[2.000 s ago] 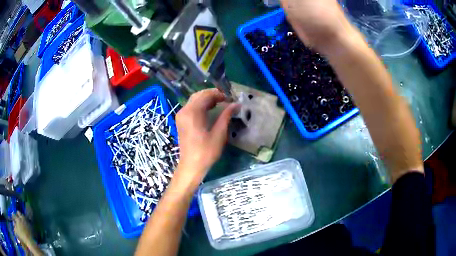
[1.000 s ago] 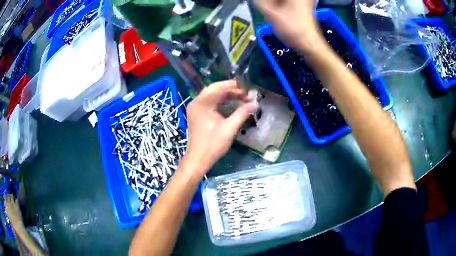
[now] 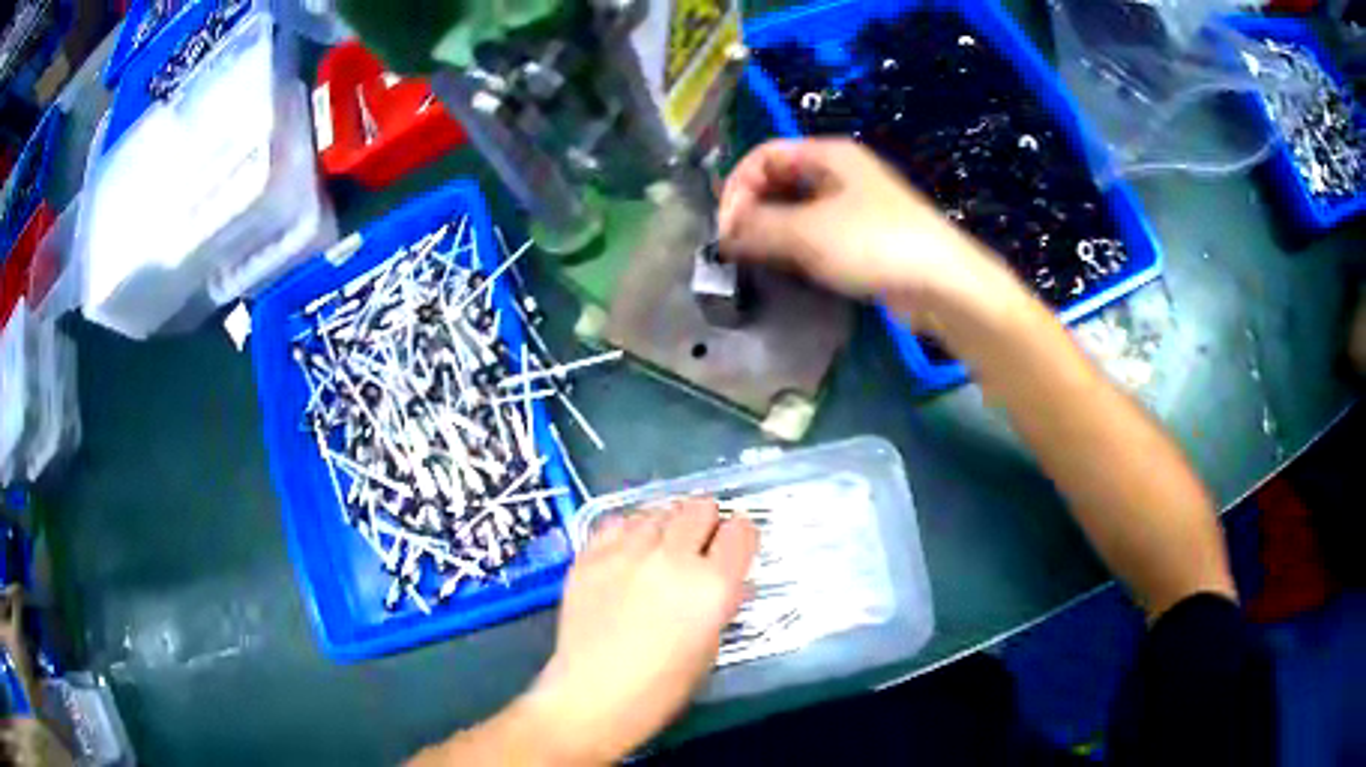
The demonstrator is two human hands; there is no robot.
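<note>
My left hand [image 3: 652, 607] is over the left part of the clear plastic box [image 3: 909, 562]; rows of thin pins [image 3: 794, 562] lie in the box. Its fingertips are over the pins, and whether it holds one cannot be told. My right hand [image 3: 817, 217] is at the fixture block [image 3: 719, 285] under the press, fingertips together just above the block; anything between them is too small to tell. The block stands on the grey base plate [image 3: 637, 307]. The press head with its warning label [image 3: 697, 53] is above.
A blue tray heaped with pins [image 3: 322, 607] is left of the press; some pins overhang its edge. A blue tray of black rings [image 3: 1146, 270] is at the right. A red bin [image 3: 352, 128], whitish containers [image 3: 187, 195], a clear bag [image 3: 1154, 120] and another blue tray [image 3: 1326, 202] stand beyond.
My left hand has moved from the fixture block down to the clear box. My right hand has come down from above the ring tray to the block. The view has shifted slightly.
</note>
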